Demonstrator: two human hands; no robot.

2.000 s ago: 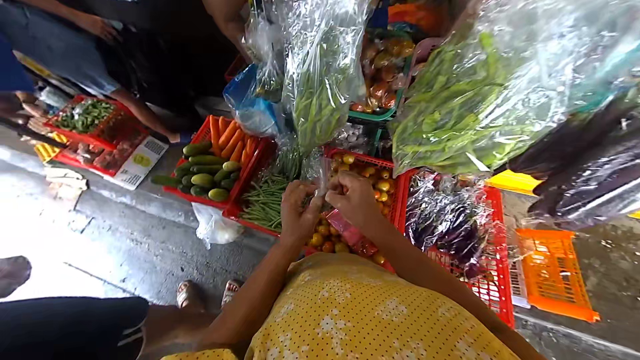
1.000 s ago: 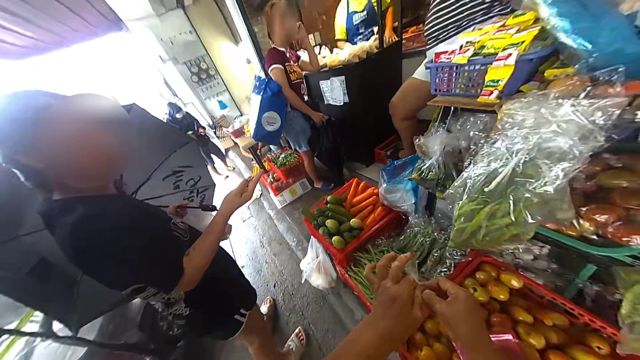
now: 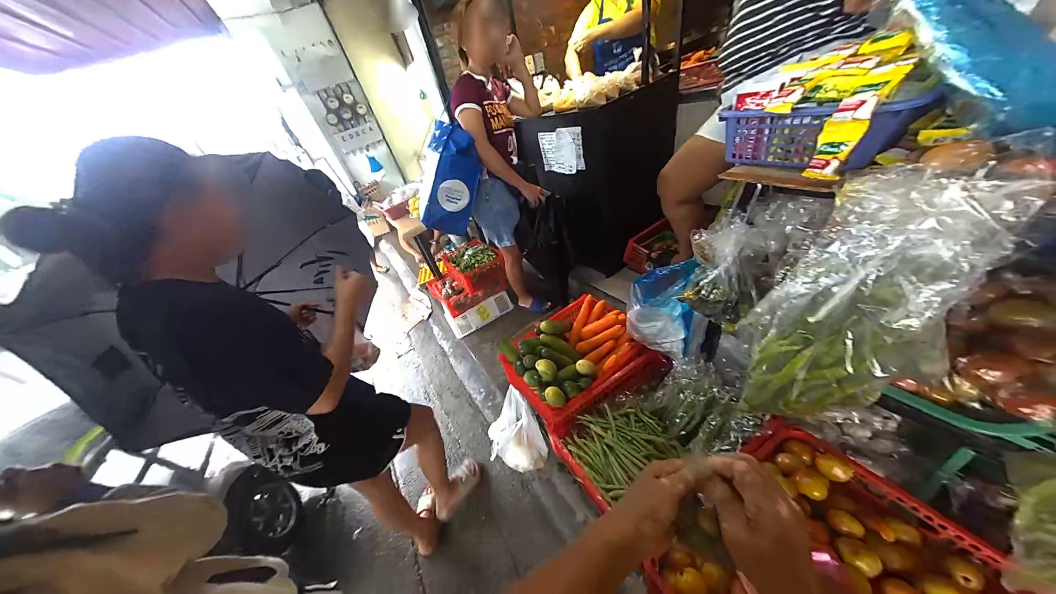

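Note:
My left hand (image 3: 660, 505) and my right hand (image 3: 755, 516) meet fingertip to fingertip above a red crate (image 3: 916, 510) of tomatoes. Between them they pinch the top of a clear plastic bag (image 3: 701, 528), which hangs over the tomatoes; its contents are hard to make out. Just beyond my left hand lie green string beans (image 3: 615, 441) in a red crate. Farther back another red crate holds cucumbers (image 3: 559, 355) and carrots (image 3: 601, 326). A clear bag of leafy greens (image 3: 817, 363) hangs to the right of the beans.
A person (image 3: 223, 346) with a grey umbrella (image 3: 305, 223) stands at left on the wet pavement. Another person carries a blue bag (image 3: 454, 177) beside a black counter (image 3: 594, 181). A white plastic bag (image 3: 518, 429) hangs beside the crates. A purple basket (image 3: 767, 136) of packets stands at upper right.
The view has swung up and left since two seconds ago. My hands stay together over the tomatoes. The nearby person's hand, held out one second ago, is now drawn in near the umbrella.

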